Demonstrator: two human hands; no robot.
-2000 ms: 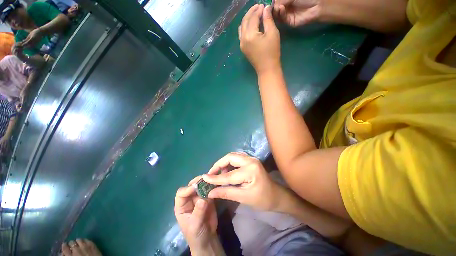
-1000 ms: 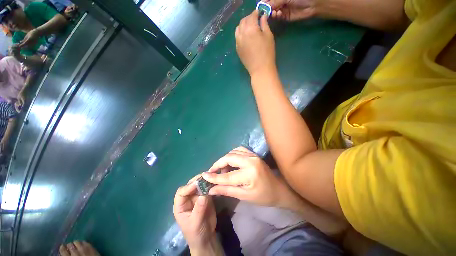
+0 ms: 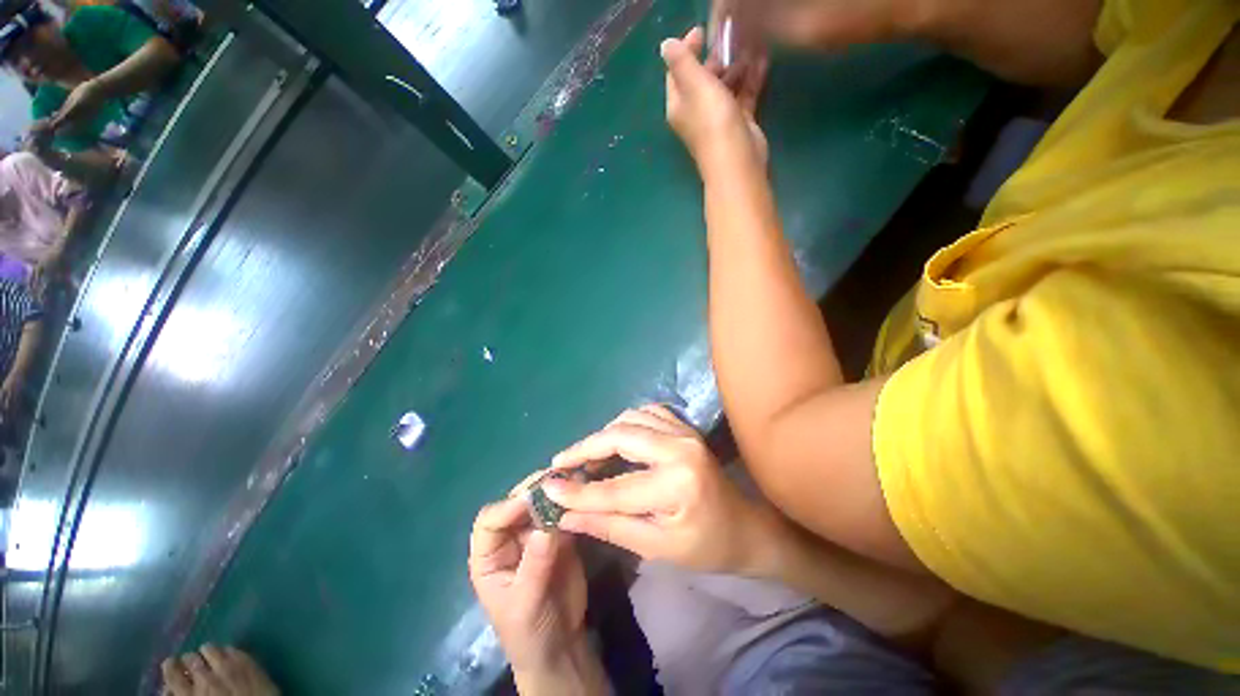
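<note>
A small part-assembled unit (image 3: 545,507) with a green, dark-patterned face is pinched between both my hands at lower centre, above the bench's near edge. My left hand (image 3: 528,585) holds its lower left side with thumb and fingers. My right hand (image 3: 646,492) grips its right side between thumb and fingers. The fingers cover much of its rim. A small pale square part (image 3: 409,431) lies on the green bench (image 3: 571,272), up and left of my hands, with a tiny white scrap (image 3: 488,354) beyond it.
A neighbour in a yellow shirt (image 3: 1061,462) sits close on the right, an arm reaching over the bench and a small part in hand. Another hand (image 3: 218,672) rests at bottom left. A shiny conveyor (image 3: 259,313) and green post (image 3: 408,102) stand beyond, with seated people at upper left.
The unit in my hands has tilted slightly; both hands keep nearly the same place. The neighbour's hands have moved and the far one is blurred.
</note>
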